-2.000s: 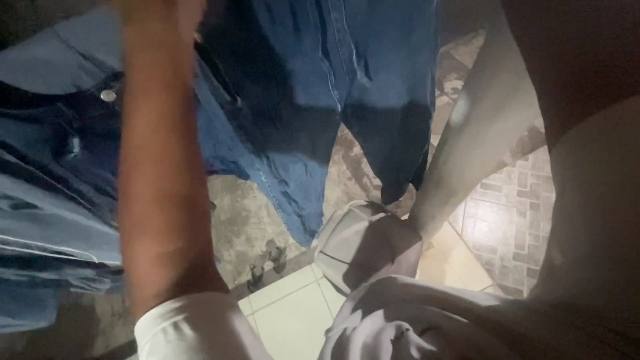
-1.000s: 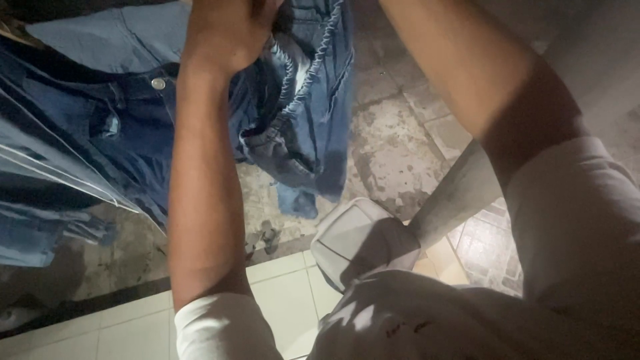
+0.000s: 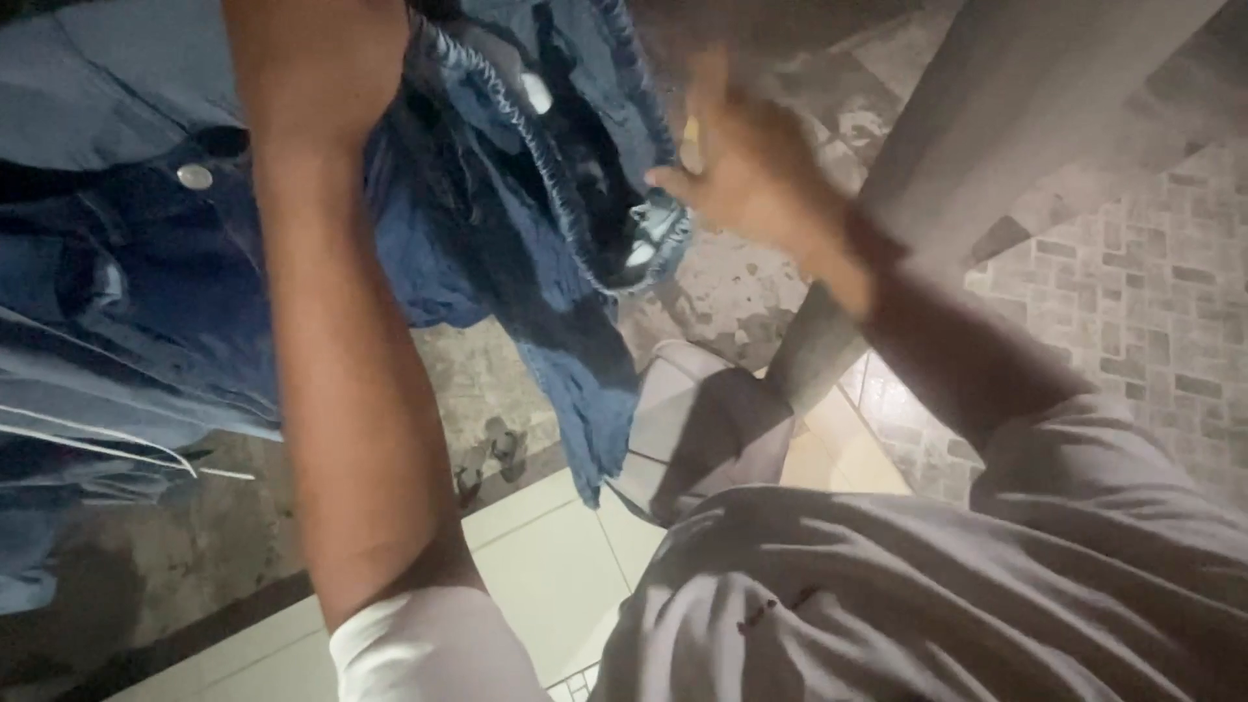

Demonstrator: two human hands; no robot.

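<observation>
A blue denim garment (image 3: 575, 331) with a gathered, stitched edge hangs at upper centre, its lower part tapering to a point. My left hand (image 3: 322, 68) is at the top edge beside this garment; its fingers are out of view, so its hold is hidden. Blurred, my right hand (image 3: 756, 161) is at the right side of the stitched edge, thumb close to or touching the cloth, fingers apart. A small yellowish spot shows by its fingers, too blurred to name. At left hang more denim garments (image 3: 175, 253), one with a metal button (image 3: 195, 176) and white cords (image 3: 107, 439).
A grey post or pipe (image 3: 877, 214) slants across the right side. Below are light floor tiles (image 3: 556, 575), a rough, stained floor (image 3: 497, 390) and patterned tiles (image 3: 1121, 283) at right. A pale, cloth-like object (image 3: 717, 419) is near the post's lower end.
My right hand has come down from the top edge and is now in view beside the denim. The garment's gathered opening now spreads wider. My left arm stays raised.
</observation>
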